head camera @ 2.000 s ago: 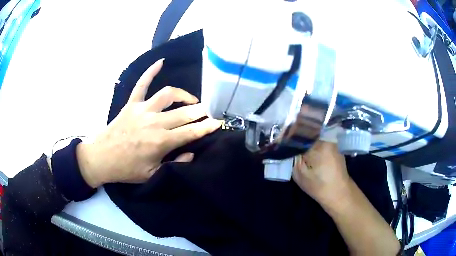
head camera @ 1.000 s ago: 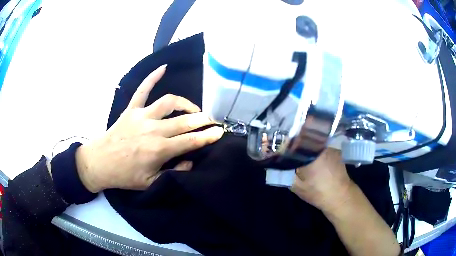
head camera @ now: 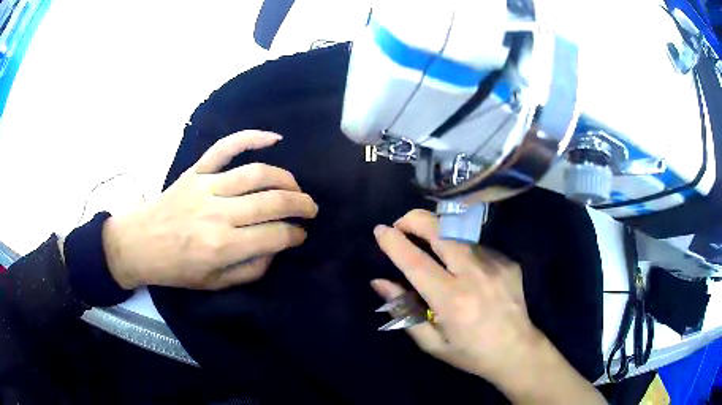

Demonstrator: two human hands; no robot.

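A large black garment piece (head camera: 332, 332) lies spread under the white sewing machine head (head camera: 427, 87) with blue stripes. My left hand (head camera: 222, 217) lies on the cloth at the left, palm down, fingers slightly spread. My right hand (head camera: 459, 300) is over the cloth below the head, holding small silver thread snips (head camera: 405, 311) with a bit of yellow; the blades point left from under the fingers. The needle area (head camera: 396, 150) with a small brass-coloured bit is above the cloth. A pale grey knob (head camera: 461, 222) hangs just above my right hand.
A shiny curved metal band (head camera: 546, 134) wraps the head. Dark looped scissors (head camera: 633, 336) lie at the right of the table, beside a small black item (head camera: 678, 300). The ruler-marked table edge (head camera: 142, 332) runs along the lower left. A thin dark thread (head camera: 107, 182) lies near my left wrist.
My right hand has come out from behind the head, moving left, and the snips now show in it. My left hand has moved away from the needle area. More of the cloth shows spread out.
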